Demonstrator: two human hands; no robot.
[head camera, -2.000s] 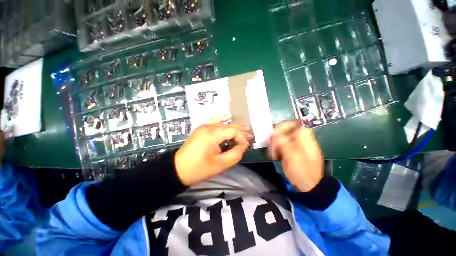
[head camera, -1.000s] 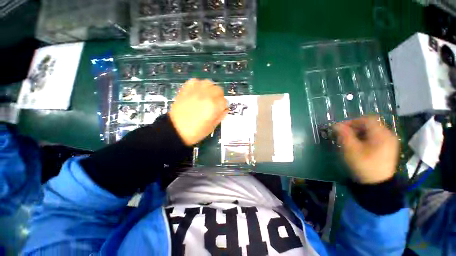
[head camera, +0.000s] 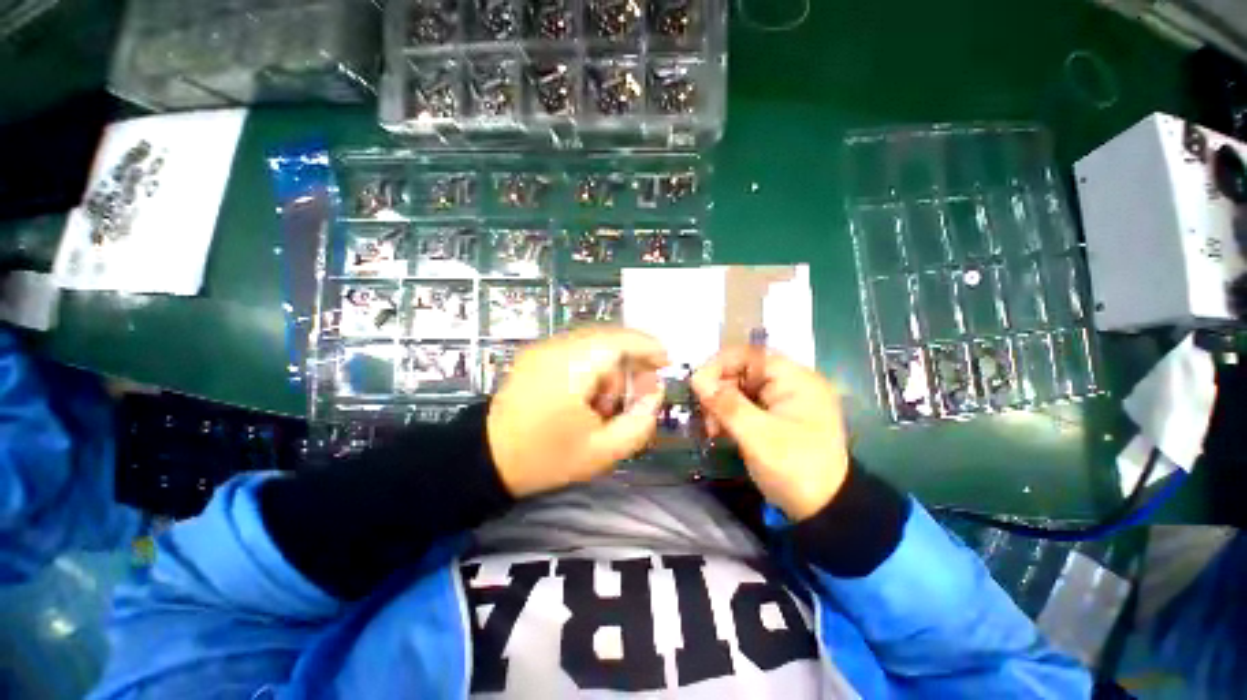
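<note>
My left hand (head camera: 581, 410) and my right hand (head camera: 780, 424) meet fingertip to fingertip before me. Both pinch a small dark and silvery electronic module (head camera: 685, 376), mostly hidden by the fingers. The white card with a tan band (head camera: 745, 304) lies just beyond the hands, its near part covered. On the left, a clear blister tray (head camera: 445, 280) holds modules in several pockets; my left hand hides its near right corner. On the right, a clear tray with narrow pockets (head camera: 974, 321) holds modules in three pockets of its nearest row.
Thick stacked component trays (head camera: 547, 116) stand at the back. A parts sheet (head camera: 151, 205) lies far left, near another person's blue sleeve (head camera: 55, 479). A white box (head camera: 1162, 226) and crumpled white paper (head camera: 1173, 397) are at the right. A blue cable runs by the bench edge.
My left hand has come down from the left tray. My right hand has moved left, away from the right tray. A third pocket there now shows a module. Both hands now meet.
</note>
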